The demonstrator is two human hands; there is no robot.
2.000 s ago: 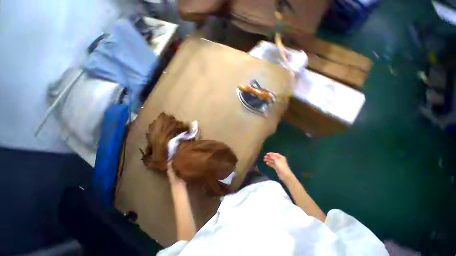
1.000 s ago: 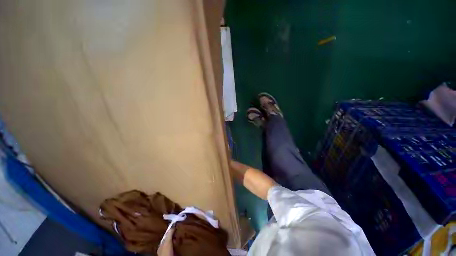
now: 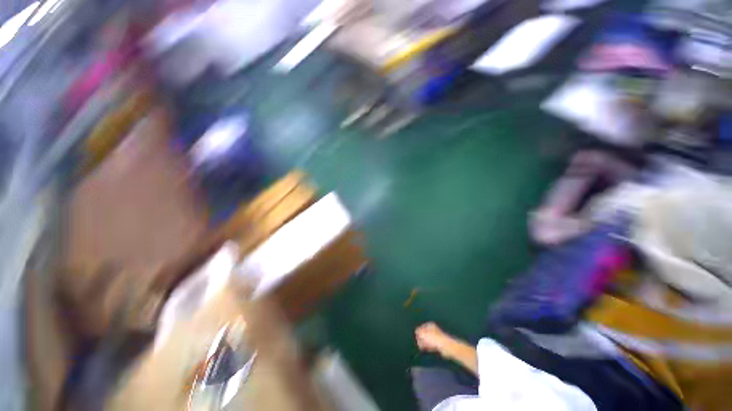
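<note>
The frame is strongly blurred. My right hand (image 3: 433, 337) is low in the picture, right of the middle, over the green floor. Its fingers are too blurred to read, and nothing shows clearly in it. My left hand is out of the picture. The iron (image 3: 225, 365) rests on the tan pressing table (image 3: 164, 377) at the lower left. No tied brown bundle is in view.
A box with a white top (image 3: 301, 241) stands beyond the table. Heaped cloth (image 3: 682, 229) and a blue crate (image 3: 550, 277) are at the right. The green floor (image 3: 465, 201) runs through the middle. A brown surface (image 3: 132, 209) is at the left.
The view has swung up and away from the near table. The brown bundle and my left hand have left the picture. The iron and white-topped box, absent one second ago, show again.
</note>
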